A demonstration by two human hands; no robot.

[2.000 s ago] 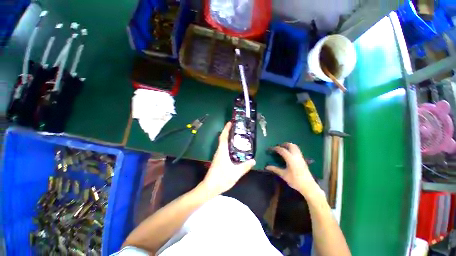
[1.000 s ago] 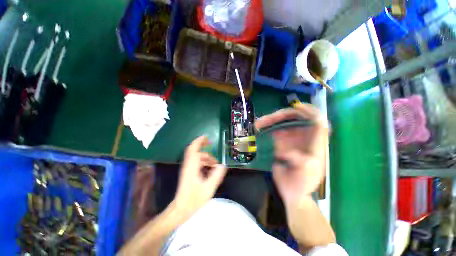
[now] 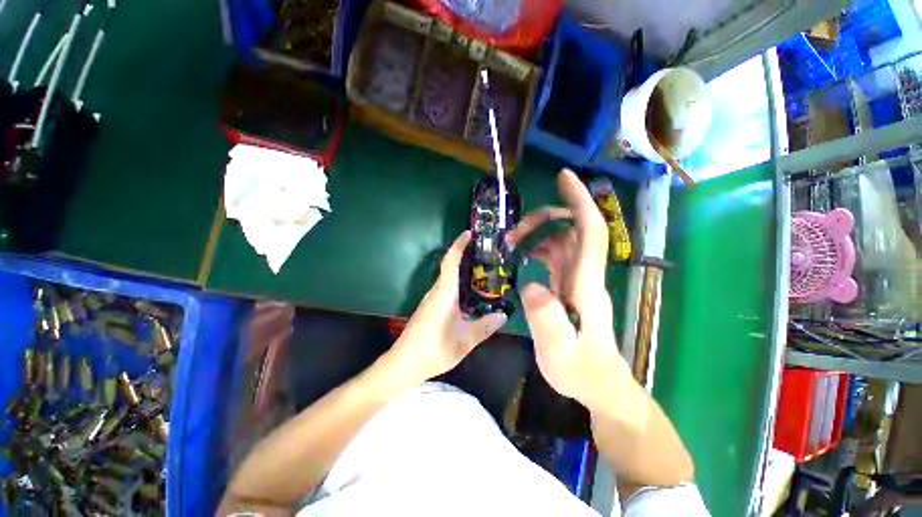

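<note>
A long black lock housing [image 3: 489, 242] stands with its open, part-filled face towards me, its length pointing away. A thin white strip [image 3: 493, 136] sticks out of its far end. My left hand [image 3: 445, 318] grips the housing's lower left side and near end. Yellow parts show on its near half; I cannot tell if they belong to the housing or to a tool. My right hand [image 3: 573, 303] is close at the right, fingers spread and a fingertip near the housing's edge. Whether it holds anything is unclear. The pliers cannot be made out.
A crumpled white rag [image 3: 275, 202] lies left of centre. A blue bin [image 3: 182, 374] of cylinders is at lower left. A brown divided tray [image 3: 440, 91], a red bowl [image 3: 505, 20] and a white tub [image 3: 662, 116] stand behind. A yellow tool [image 3: 613, 222] and a hammer [image 3: 645, 313] are right.
My left hand let go of the housing and now grips it again. My right hand raised a dark-handled tool, then came down beside the housing. The pliers have left their spot near the rag.
</note>
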